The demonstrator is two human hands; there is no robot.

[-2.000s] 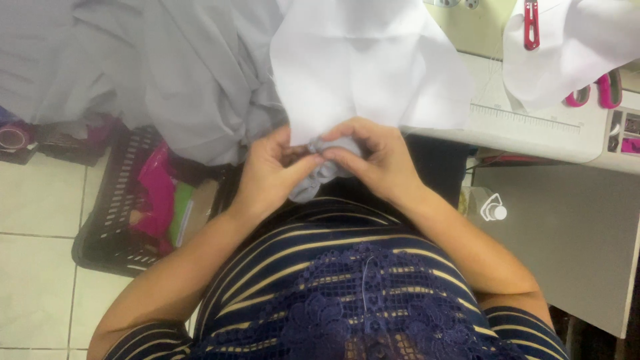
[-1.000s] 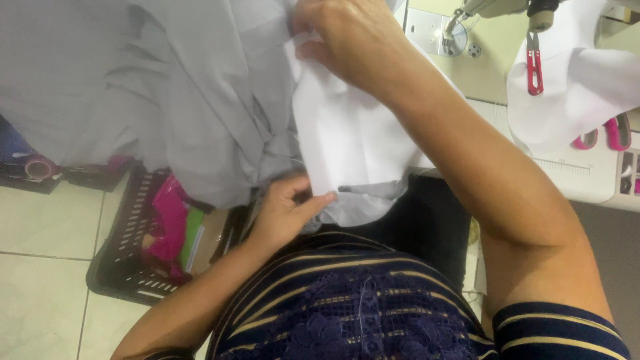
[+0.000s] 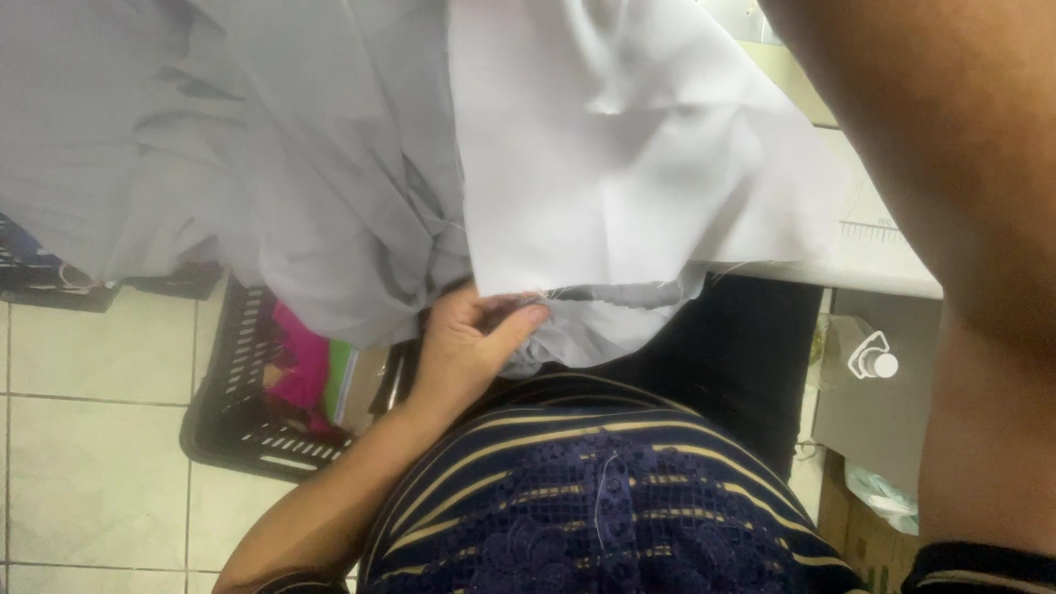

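In the head view my left hand (image 3: 483, 334) grips the edge of a large light grey cloth (image 3: 313, 157) near my waist, thumb on top. A white fabric piece (image 3: 569, 173) lies over the grey cloth, its lower edge at my left fingertips. Loose threads and a dark gap run along the edges where the two fabrics meet. My right forearm rises along the right side of the view; the right hand itself is beyond the top edge.
A black plastic basket (image 3: 219, 421) with pink and green items stands on the tiled floor at the left. A pale table edge (image 3: 858, 276) with ruler markings crosses on the right. Below it is a container with a white cap (image 3: 885, 365) and a cardboard box (image 3: 879, 549).
Both hands were together at the grey cloth at first. My right hand then moved up onto the white fabric and has now left the view; my left hand stays near the lower fabric edge.
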